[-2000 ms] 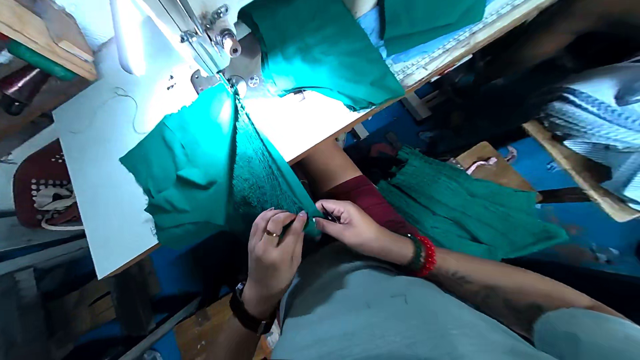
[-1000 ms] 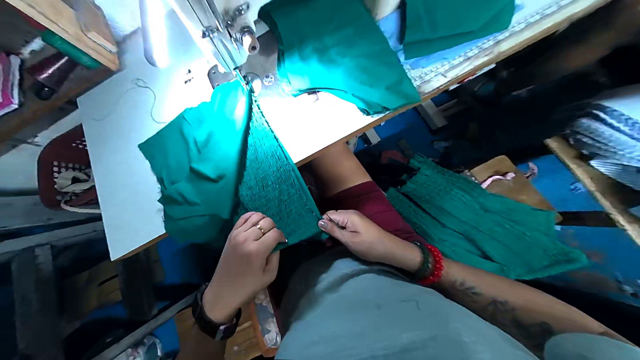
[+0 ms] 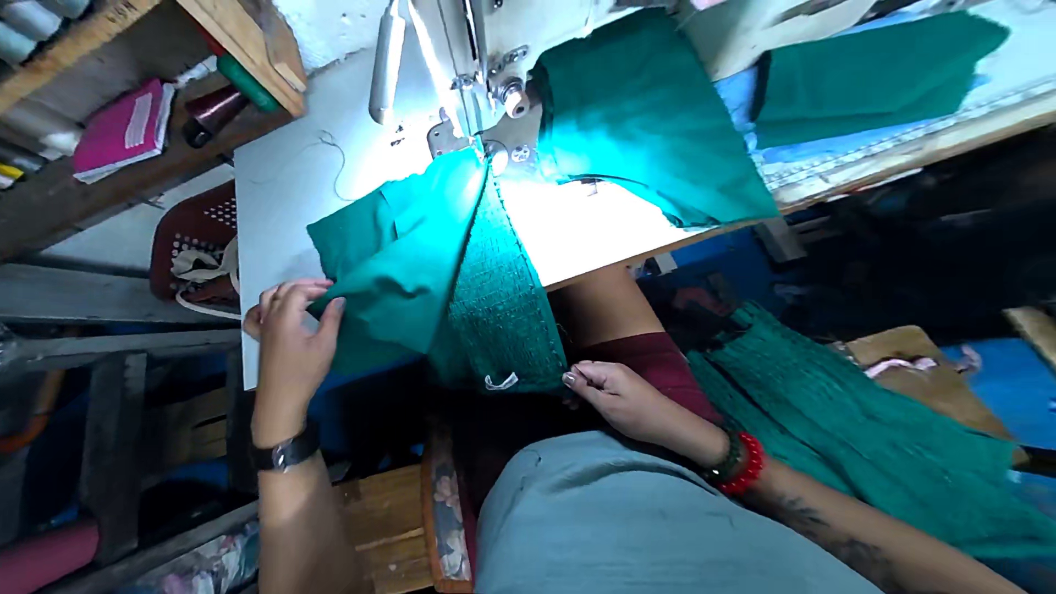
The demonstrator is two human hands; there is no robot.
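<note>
Green fabric runs from beneath the needle area of a sewing machine down over the table's front edge. Its textured, gathered panel hangs toward my lap and has a small white tag at its lower edge. My left hand pinches the left edge of the smooth green part between thumb and fingers. At the panel's lower right corner, my right hand holds the edge in its fingertips. A separate folded green piece lies right of the needle.
The white tabletop has a loose thread on it. Another green piece lies at the back right. Gathered green fabric is heaped low on the right. A brown perforated basket and a wooden shelf with thread cones stand left.
My left hand has moved left from the panel's lower edge to the smooth fabric's left edge. My right hand stays at the lower right corner. The white tag now shows. The view has shifted.
</note>
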